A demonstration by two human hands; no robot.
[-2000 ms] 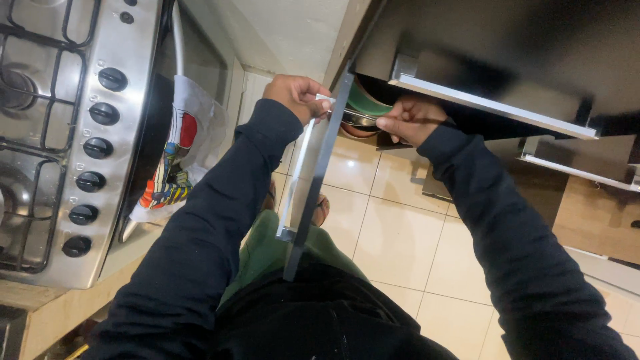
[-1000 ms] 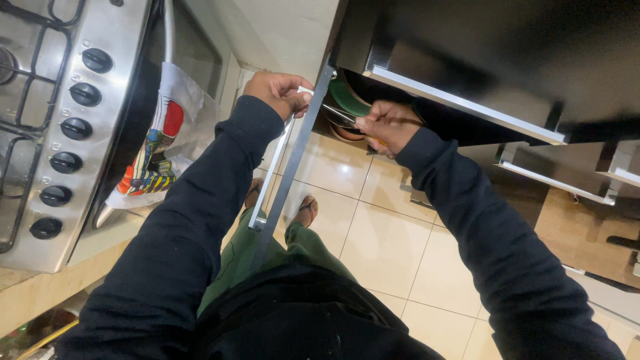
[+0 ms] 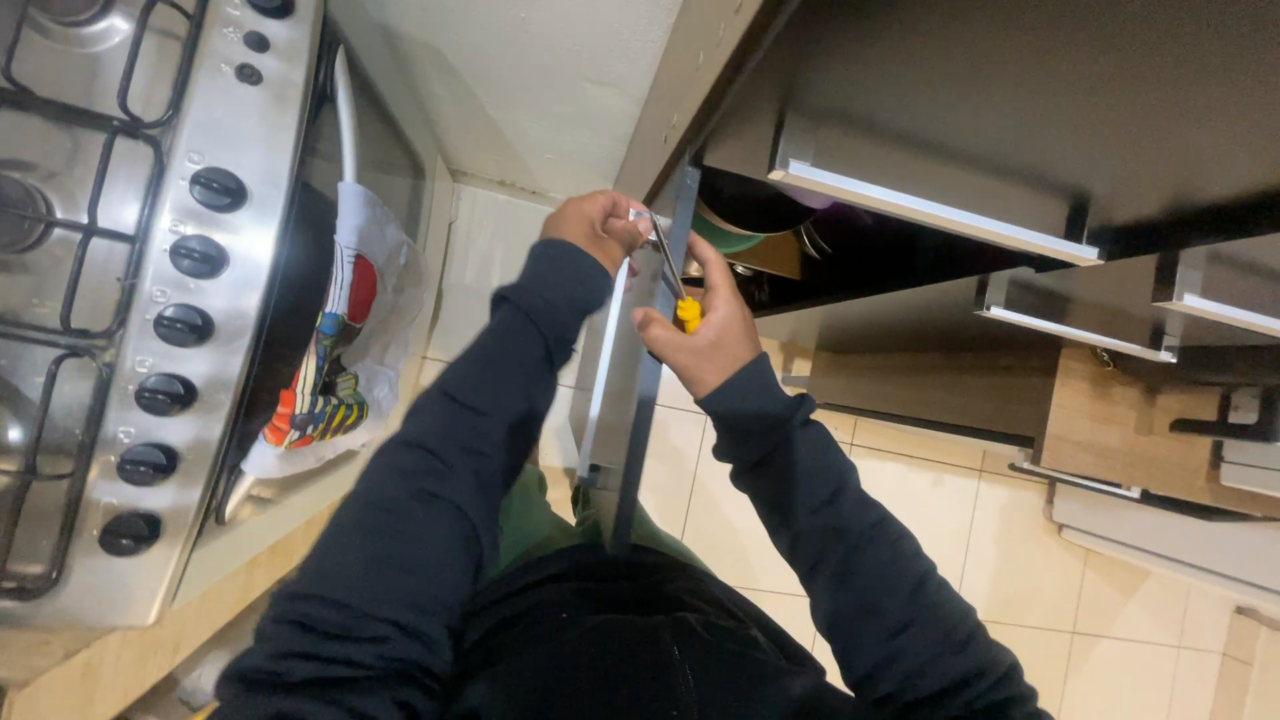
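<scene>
A dark cabinet door [image 3: 640, 400] stands ajar in front of me, seen nearly edge-on, with a long metal handle [image 3: 603, 370] on its left face. My left hand [image 3: 602, 232] pinches the upper end of that handle near the door's top edge. My right hand [image 3: 705, 325] is on the other side of the door and holds a screwdriver by its yellow handle [image 3: 689, 313]. The metal shaft [image 3: 667, 255] points up and left, its tip close to my left fingers. Whether the tip sits on a screw, I cannot tell.
To the left is a stainless steel gas stove [image 3: 235, 290], with a printed cloth [image 3: 345, 340] over its oven handle. At right, dark drawers with metal handles [image 3: 935, 215] jut out. Inside the cabinet are a green bowl [image 3: 728, 238] and other kitchenware. Tiled floor [image 3: 900, 520] lies below.
My right hand has shifted beside the door's edge, and the screwdriver now points up toward my left fingers. The yellow handle shows more plainly. My left hand still holds the handle's upper end.
</scene>
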